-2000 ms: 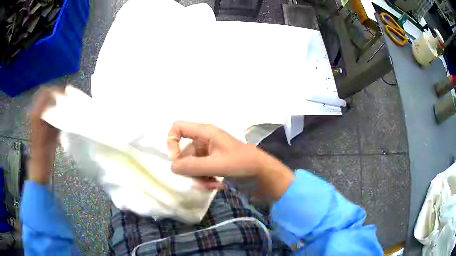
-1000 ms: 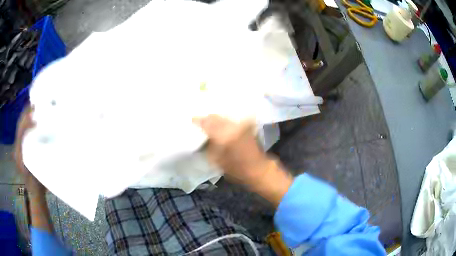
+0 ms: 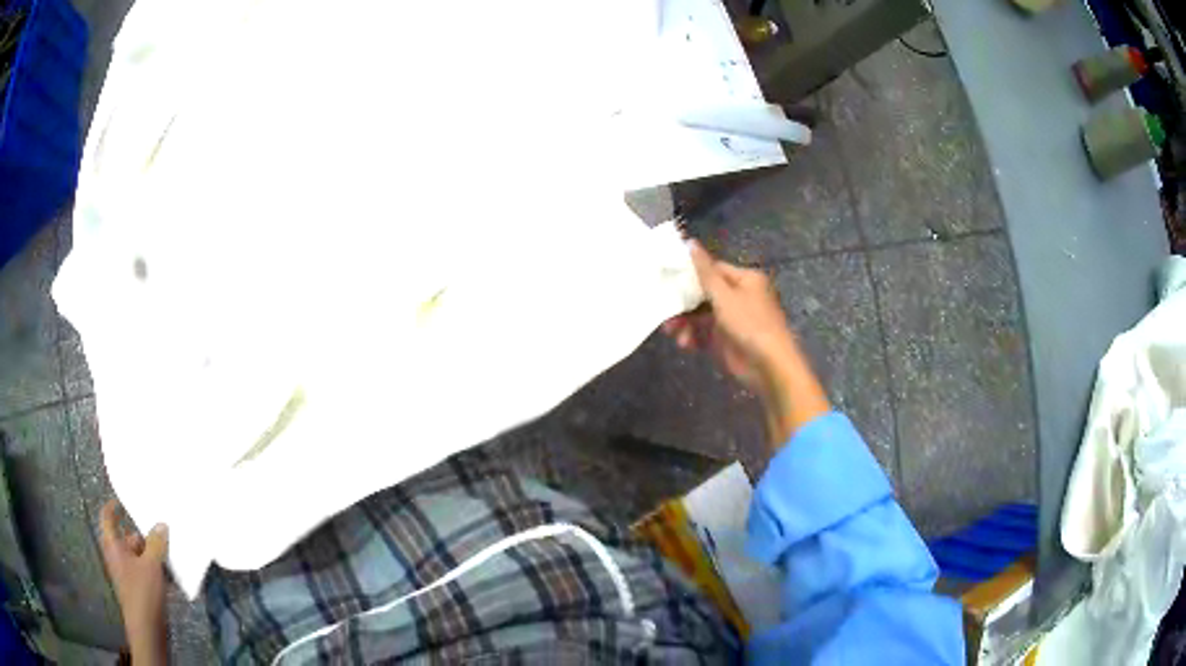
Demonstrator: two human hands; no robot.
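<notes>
A large white garment (image 3: 390,260), mostly overexposed, is spread over the stand and the top of my plaid-covered lap. My right hand (image 3: 735,319) grips its right end, where a small cream-tinted doubled part shows at the fingertips. My left hand (image 3: 137,566) is at the garment's lower left corner, low in the picture; its fingertips touch or pinch the edge, partly hidden by the cloth. The white covering sheet (image 3: 728,163) with dark specks and a rolled right edge shows under the garment.
A grey worktable (image 3: 1008,195) runs down the right, with thread cones (image 3: 1121,141) and a crumpled white garment (image 3: 1125,449). A blue crate (image 3: 46,124) stands at the upper left. A box (image 3: 722,520) and a blue plastic object (image 3: 982,544) are low on the right.
The garment has been spread wider and lower across the lap. My right hand has moved right and up to its end, my left hand down to its lower left corner. The view has shifted.
</notes>
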